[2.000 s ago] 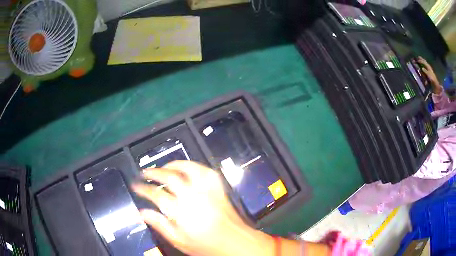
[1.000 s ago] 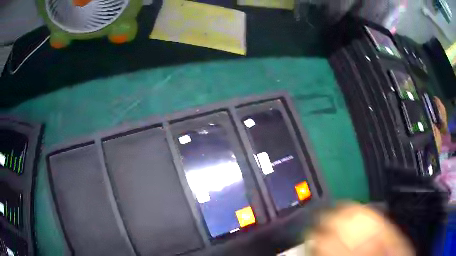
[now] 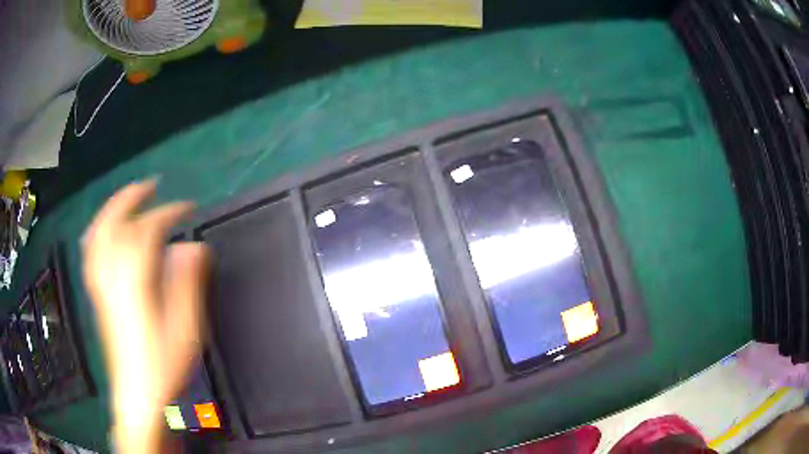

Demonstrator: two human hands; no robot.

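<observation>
A black four-pocket phone tray [image 3: 404, 158] lies on the green mat. Smartphones lie face up in its two right pockets: one in the third pocket [image 3: 399, 377] and one in the rightmost [image 3: 532, 332]. Both have white glare across and an orange block low down. The second pocket is empty. A phone with green and orange blocks [image 3: 192, 390] shows in the leftmost pocket, mostly hidden. My left hand [image 3: 142, 266], blurred, is above that pocket, its thumb and fingers apart and nothing seen in it. My right hand is out of view.
Another tray with dark phones [image 3: 44, 341] lies at far left. A green desk fan [image 3: 151, 22] and a yellowish sheet [image 3: 390, 12] are at the back. Stacked black trays [image 3: 758, 177] stand at right. Dark red shapes [image 3: 661, 439] show at the bottom edge.
The view has shifted. My left hand has come in at left, and a phone shows in the leftmost pocket, which was empty. The blurred hand at lower right has left the picture.
</observation>
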